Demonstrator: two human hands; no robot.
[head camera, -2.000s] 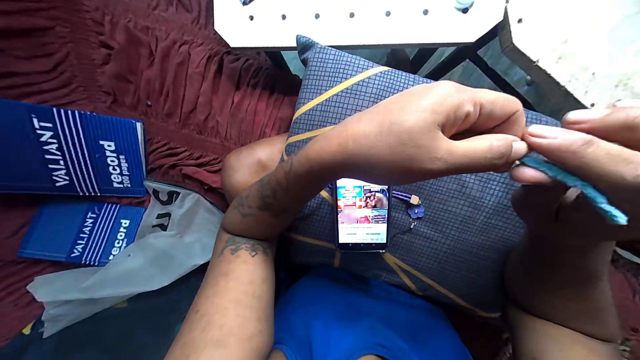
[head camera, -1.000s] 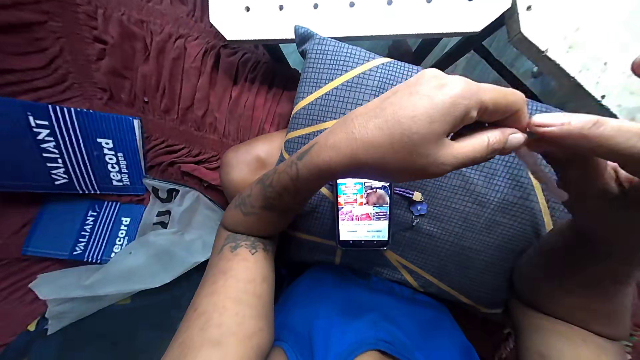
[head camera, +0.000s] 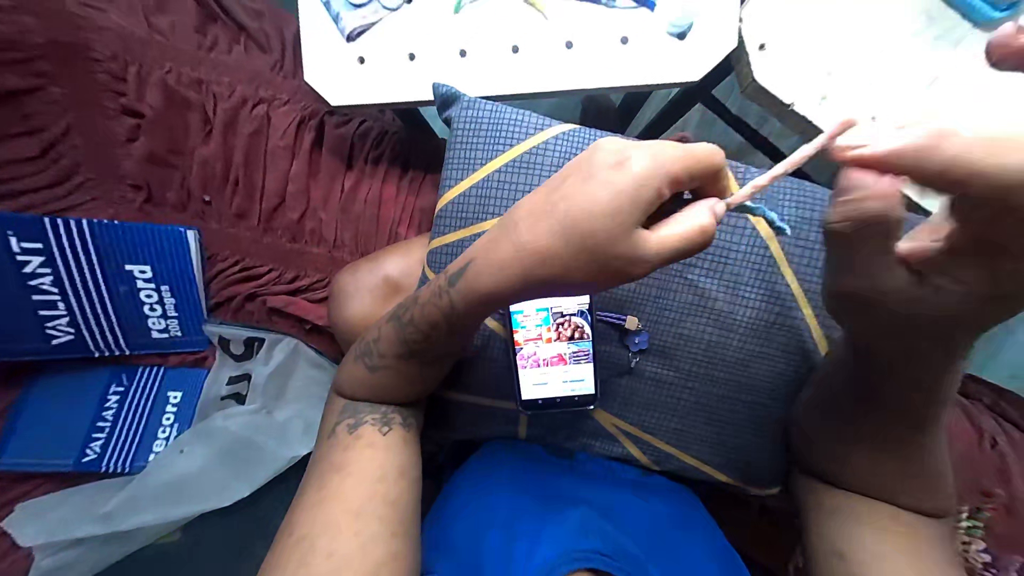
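Observation:
My left hand (head camera: 616, 212) pinches a thin twisted pink strand (head camera: 780, 170) at its lower end, between thumb and forefinger. A short teal twisted strand (head camera: 768, 218) sticks out from the same pinch. My right hand (head camera: 920, 208), blurred, is at the strand's upper end; whether its fingertips grip it I cannot tell. Both hands are above a dark checked pillow (head camera: 680, 336) with yellow lines, which lies on the lap. A lit smartphone (head camera: 556, 360) rests on the pillow below my left hand, with a purple strap and flower charm (head camera: 636, 340) beside it.
Two blue record books (head camera: 104, 280) and a pale plastic bag (head camera: 256, 432) lie on maroon gathered fabric (head camera: 240, 160) at the left. A white board with holes (head camera: 512, 72) stands beyond the pillow, and another pale tabletop (head camera: 808, 80) is at the upper right.
The teal strand, stretched toward my right hand two seconds ago, now hangs short from my left pinch. The pink strand is now twisted and slants up between the hands.

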